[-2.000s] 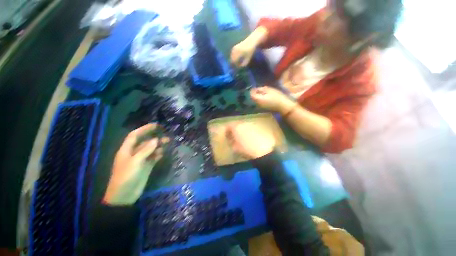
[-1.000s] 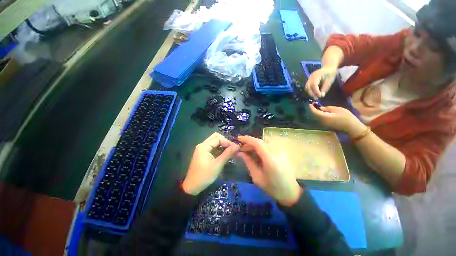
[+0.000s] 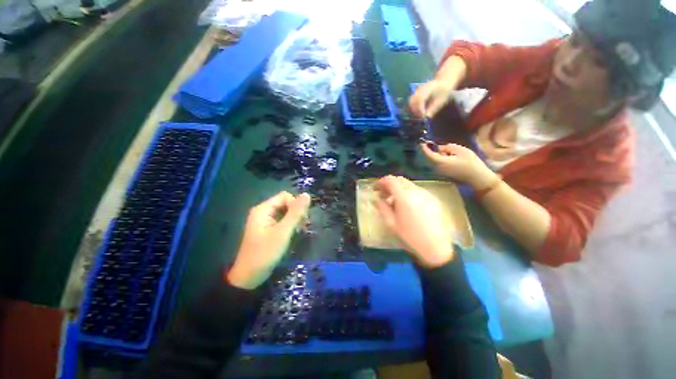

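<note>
My left hand [image 3: 268, 233] is over the green table, its thumb and index fingertips together; whether a small part is between them cannot be told. My right hand [image 3: 415, 218] is over the tan box [image 3: 456, 209], fingers bent down toward its left part; what the fingertips touch is too blurred to tell. Below the hands lies the blue working tray [image 3: 400, 289], with rows of black units [image 3: 348, 329] on its left and middle. Beyond my hands is a loose heap of black plastic parts [image 3: 285, 157], with small dark bits scattered nearer.
At left stand long blue trays packed with black rows [image 3: 148, 229]. Beyond the heap are plain blue trays [image 3: 241, 63], a crumpled clear bag [image 3: 310, 68] and a filled tray stack [image 3: 368, 92]. A coworker in an orange top [image 3: 548, 141] sits at right, both hands over the table.
My hands were together at the heap's near edge a second ago. They are now apart, the right one over the tan box. The whole view has also shifted.
</note>
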